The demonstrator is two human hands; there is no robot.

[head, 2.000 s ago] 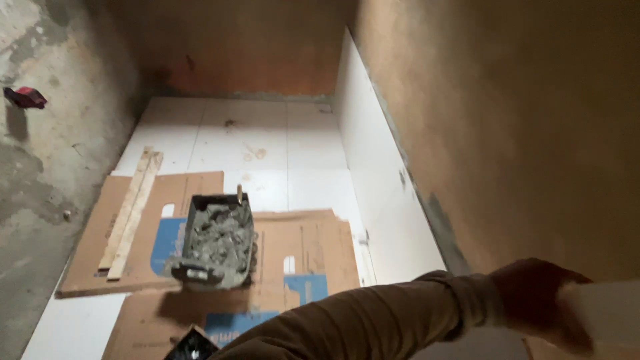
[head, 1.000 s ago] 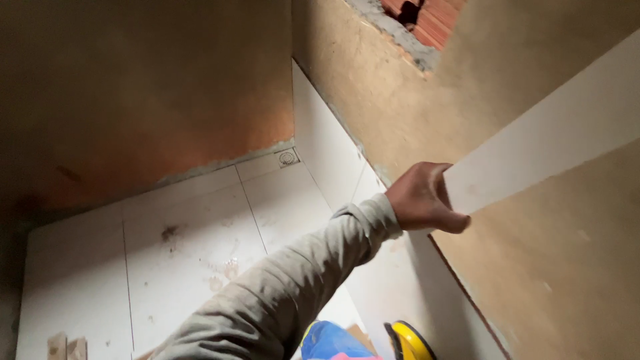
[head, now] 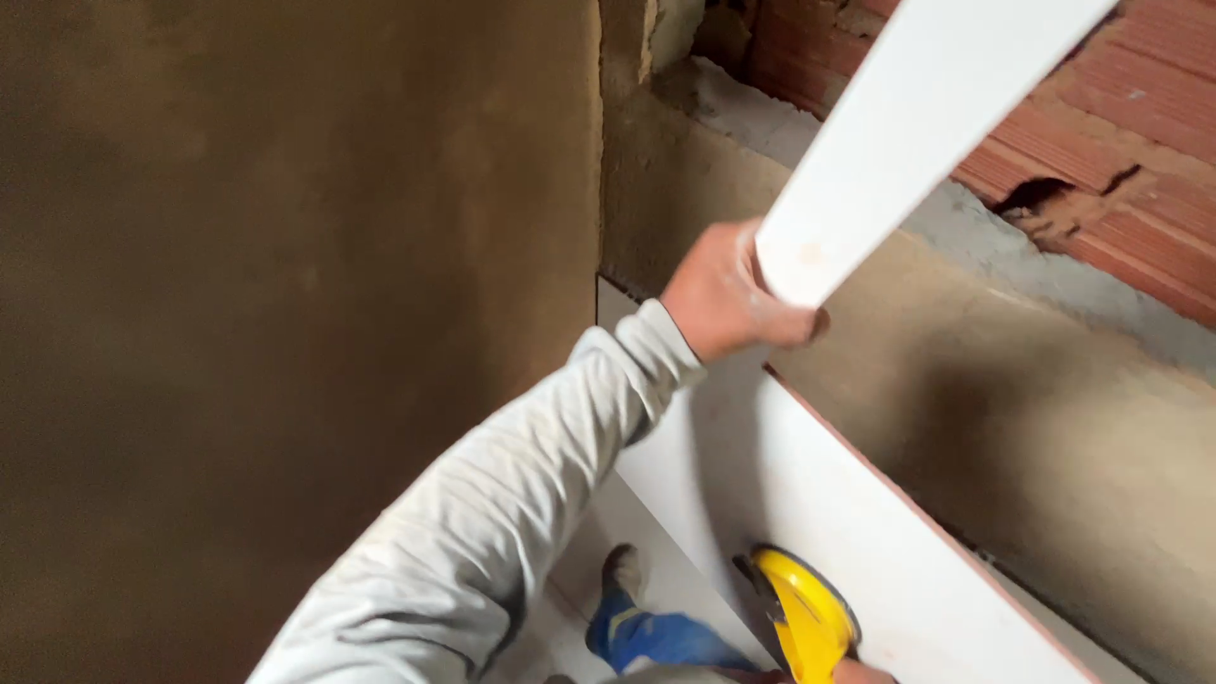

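My left hand (head: pixel 736 290), at the end of a light long sleeve, grips the lower end of a long white strip (head: pixel 921 133) that slants up to the right. At the bottom edge, my right hand (head: pixel 863 673) is mostly cut off, its fingers around the handle of a yellow suction cup lifter (head: pixel 807 608). The cup lies against the face of a large white tile (head: pixel 855 513) with a reddish edge, which stands along the foot of the right wall. Whether the strip touches the wall, I cannot tell.
A brown plastered wall (head: pixel 304 285) fills the left. Red hollow bricks (head: pixel 1092 142) show above a rough grey mortar edge (head: pixel 1007 247) at upper right. White floor tiles (head: pixel 608 513) lie below, with a blue-clad leg (head: pixel 665 636) and a foot over them.
The view has swung right, bringing more bricks into sight. My left hand keeps hold of the white strip, now angled more steeply. My right fingers now show at the yellow lifter.
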